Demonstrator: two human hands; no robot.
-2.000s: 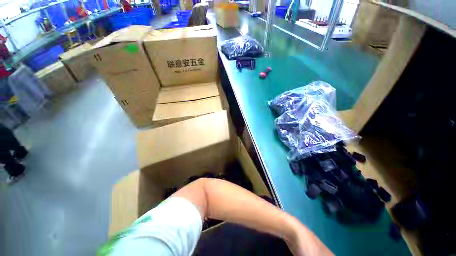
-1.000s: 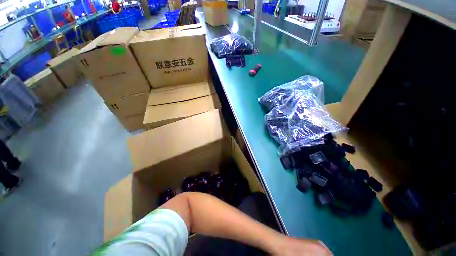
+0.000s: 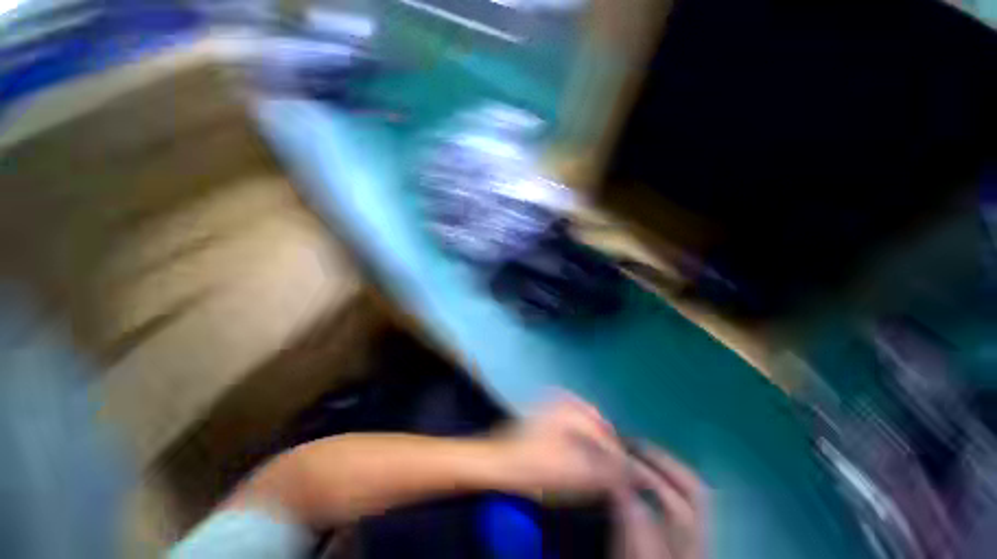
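Observation:
The view is strongly blurred. My left hand [image 3: 569, 445] is at the bench's near edge, its forearm reaching in from the lower left over the open carton. My right hand [image 3: 669, 504] is right beside it at the bottom, partly cut off by the frame edge. The fingers of both hands are close together; whether they hold something cannot be told. A heap of small black parts [image 3: 558, 278] lies on the green bench [image 3: 656, 382] beyond the hands, next to a crumpled clear plastic bag [image 3: 487, 186].
A large open carton [image 3: 612, 120] with a dark inside lies on the bench at upper right. An open carton [image 3: 208, 437] with dark contents stands below the bench at left. Brown cartons [image 3: 208, 251] stand behind it. Blurred pieces [image 3: 918, 382] lie at far right.
The view has swung to the right and blurred. My left hand has come further into view, and my right hand now shows beside it. Blurred pieces have appeared at far right.

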